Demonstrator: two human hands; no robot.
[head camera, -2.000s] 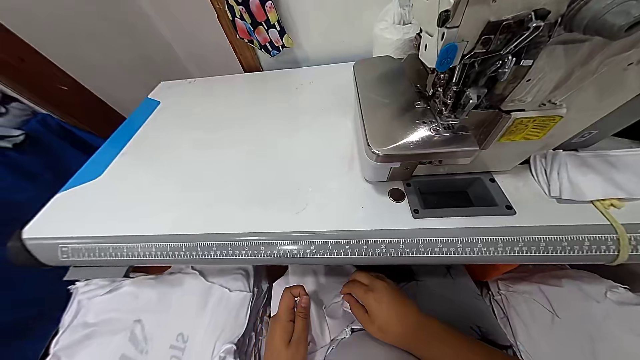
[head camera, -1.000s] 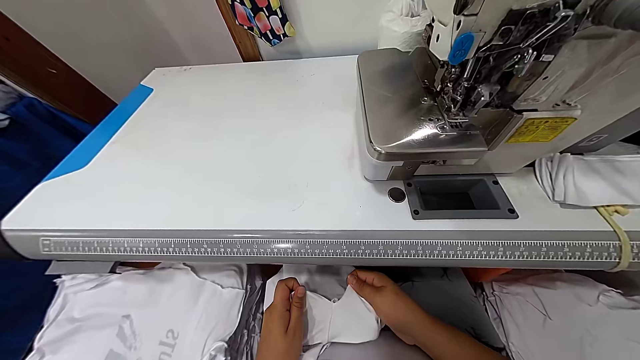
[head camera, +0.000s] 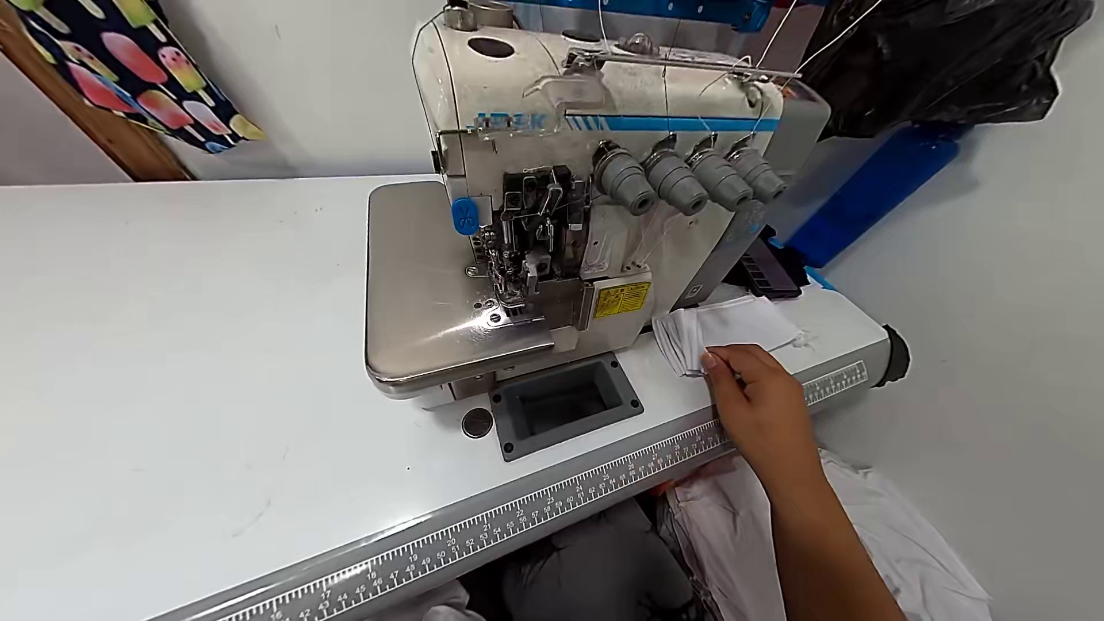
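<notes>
My right hand (head camera: 763, 405) reaches over the front edge of the table, its thumb and forefinger pinched at the near edge of a stack of folded white fabric pieces (head camera: 742, 326). That stack lies to the right of an overlock sewing machine (head camera: 535, 172). Whether the fingers grip one layer or several cannot be told. My left hand is out of view. White cloth (head camera: 897, 535) hangs or lies below the table edge, beside my right forearm.
A ruler strip (head camera: 552, 509) runs along the table's front edge. A recessed grey tray (head camera: 565, 405) sits before the machine's metal plate (head camera: 423, 285). Behind the stack lies a dark object (head camera: 768, 269). A black plastic bag (head camera: 931, 69) hangs at the upper right.
The view has swung to the right. My right hand has gone from the white cloth below the table edge to the stack beside the machine. My left hand has left the view.
</notes>
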